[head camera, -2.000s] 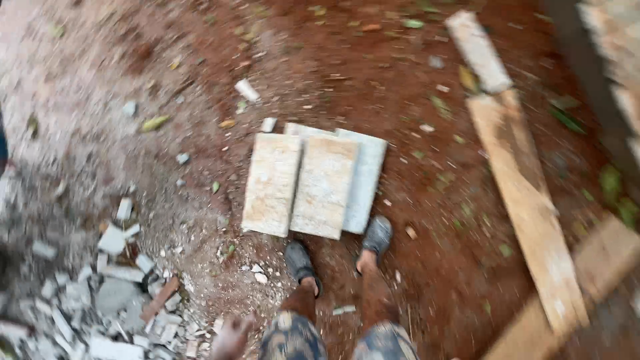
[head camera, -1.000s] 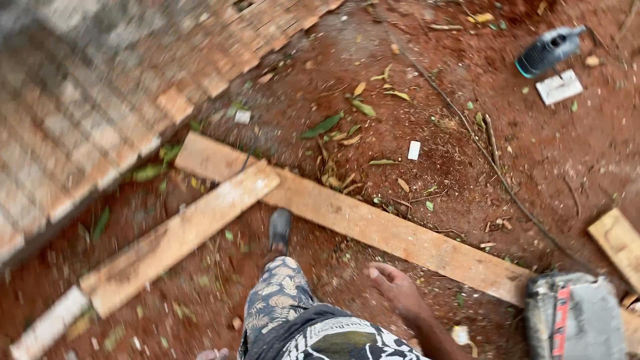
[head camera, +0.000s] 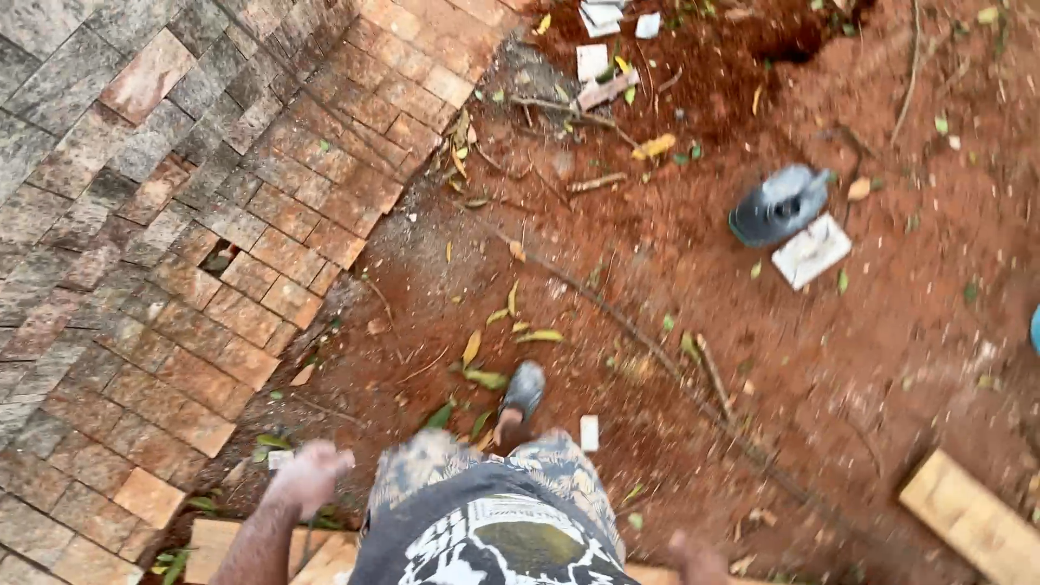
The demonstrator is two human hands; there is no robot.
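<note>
My left hand (head camera: 313, 478) hangs in the air at the lower left, fingers partly curled, with nothing seen in it; wooden boards (head camera: 213, 543) lie on the ground below that arm. At the bottom edge, right of my shirt, my right hand (head camera: 699, 559) is blurred and cut off by the frame, so its fingers cannot be made out. One shoe (head camera: 524, 386) shows on the red soil ahead of my shorts. A small white tile piece (head camera: 589, 433) lies to the right of that foot.
Stone paving (head camera: 252, 276) with a stepped edge fills the left. A dark plastic container (head camera: 780, 205) lies beside a whitish slab (head camera: 811, 252). A cable or thin root (head camera: 609, 309) crosses the soil. Another board (head camera: 975, 520) is at lower right; white tile pieces (head camera: 600, 18) lie at the top.
The view has swung and moved on from the stacked slabs and rubble, past the crossed boards, to the paving edge. The boards are now at the bottom edge. My left hand has come into clearer view.
</note>
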